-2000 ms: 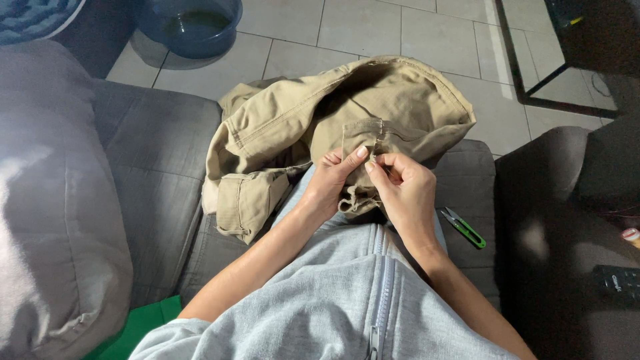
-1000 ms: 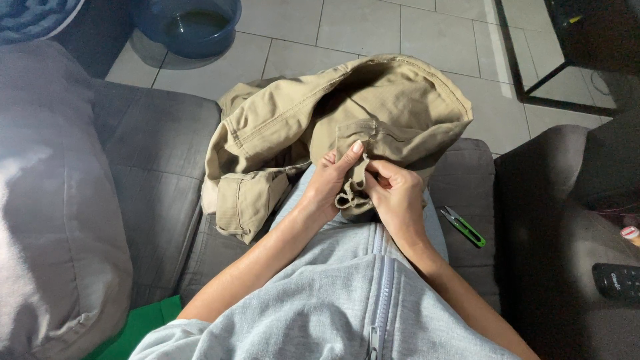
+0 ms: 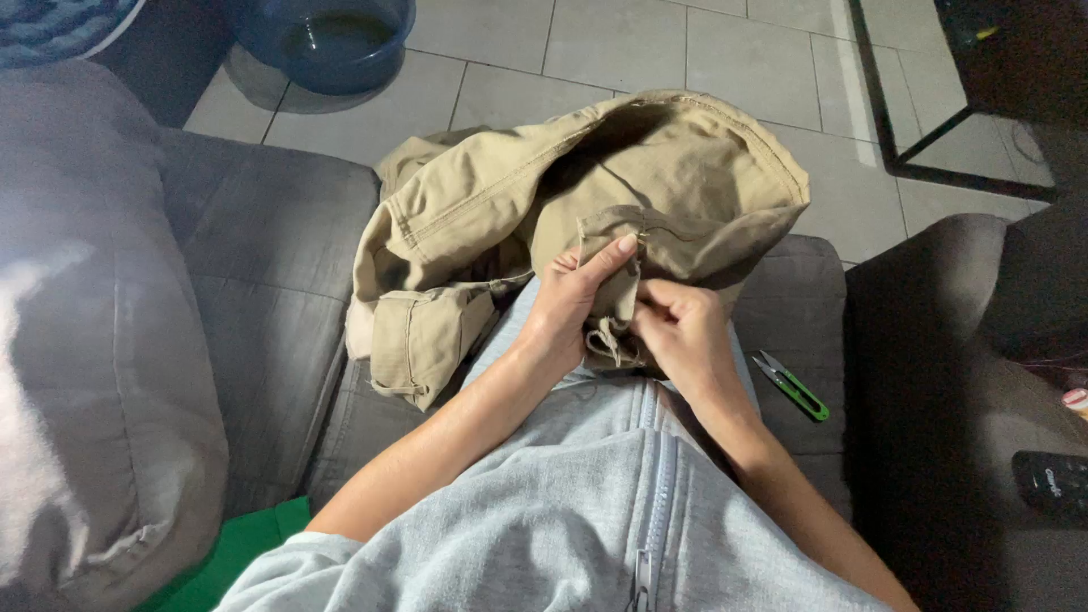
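A khaki cloth garment (image 3: 476,200) with stitched seams lies bunched across my lap. My left hand (image 3: 580,293) grips a narrow folded part of it, the thumb pressed on top near a seam. Just to the right, my right hand (image 3: 684,327) has its fingers curled against the same cloth; whether it pinches fabric or something small such as a needle is hidden. Frayed strips of cloth (image 3: 605,336) hang between the two hands. Green-handled thread snips (image 3: 792,387) rest on the grey seat cushion, right of my right forearm.
Grey sofa cushions (image 3: 263,229) extend to the left, with a large pillow (image 3: 102,340) and a green cloth (image 3: 246,540). A blue basin (image 3: 340,42) stands on the tiled floor. To the right are a sofa armrest (image 3: 926,280), a black remote control (image 3: 1052,484) and a dark-framed table (image 3: 888,161).
My right hand has shifted slightly down from my left thumb, where it was two seconds ago. My left hand still holds the cloth.
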